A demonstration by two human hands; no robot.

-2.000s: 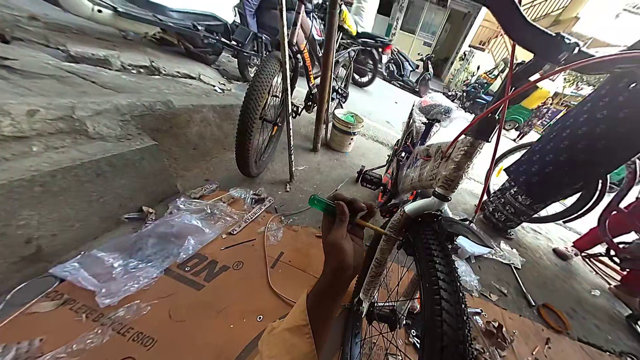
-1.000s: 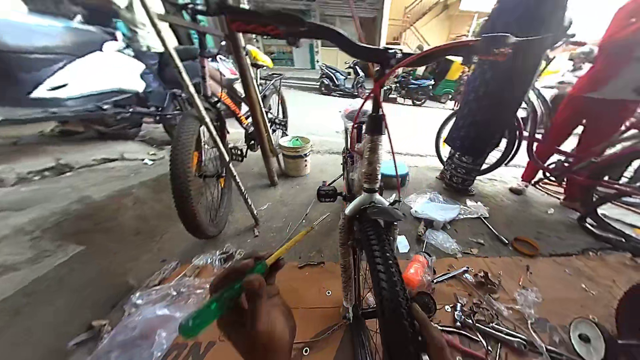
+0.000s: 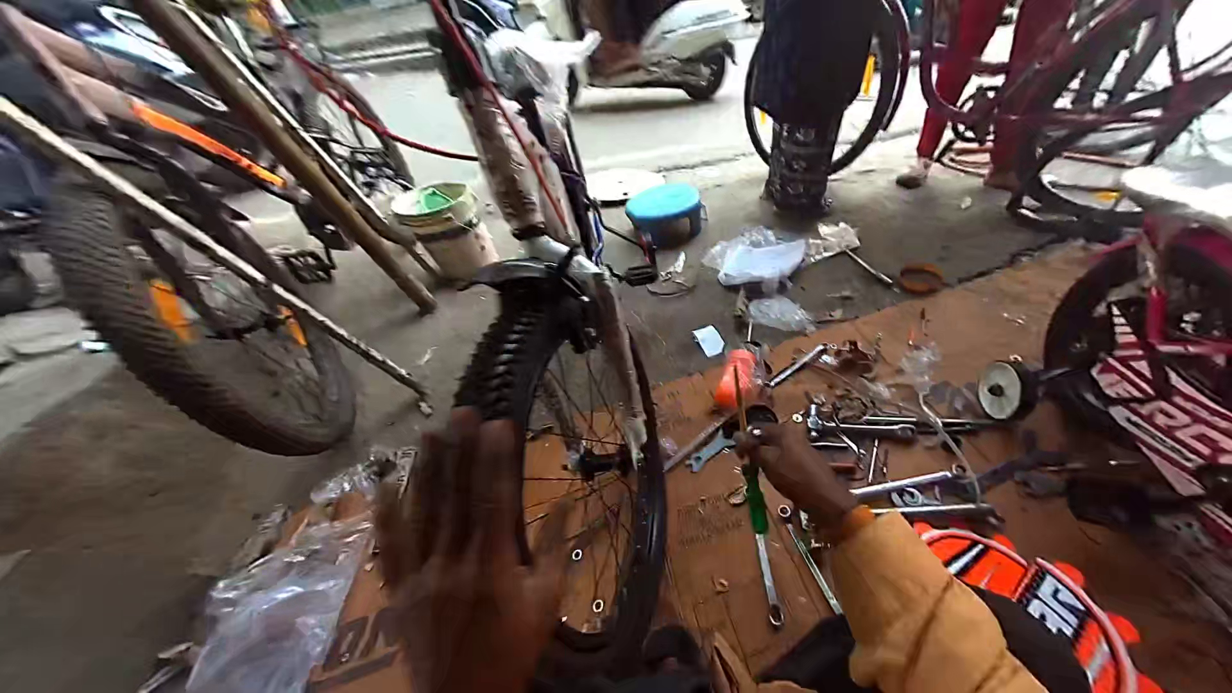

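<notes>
My left hand (image 3: 472, 558), blurred, is raised with fingers extended and nothing in it, in front of the left side of the bicycle's front wheel. The knobby tyre (image 3: 510, 371) stands upright in a fork (image 3: 616, 346) with plastic wrapping. My right hand (image 3: 794, 472) reaches down at the right of the wheel, its bent fingers at a dark round object (image 3: 757, 416) and a screwdriver with a green handle (image 3: 756, 500). The screwdriver's shaft points away; whether the fingers grip either thing cannot be told. An orange bottle (image 3: 737, 378) lies just beyond.
Spanners (image 3: 905, 484) and other tools lie over the cardboard (image 3: 703, 549) at right, near a pink bicycle frame (image 3: 1160, 414). Clear plastic (image 3: 279, 597) lies at left. A bucket (image 3: 448, 231), a blue-lidded tub (image 3: 666, 214) and leaning poles (image 3: 289, 164) stand beyond. People stand by bicycles behind.
The screwdriver was in my left hand; now it is by my right hand and my left hand is free of it. The view has tilted down.
</notes>
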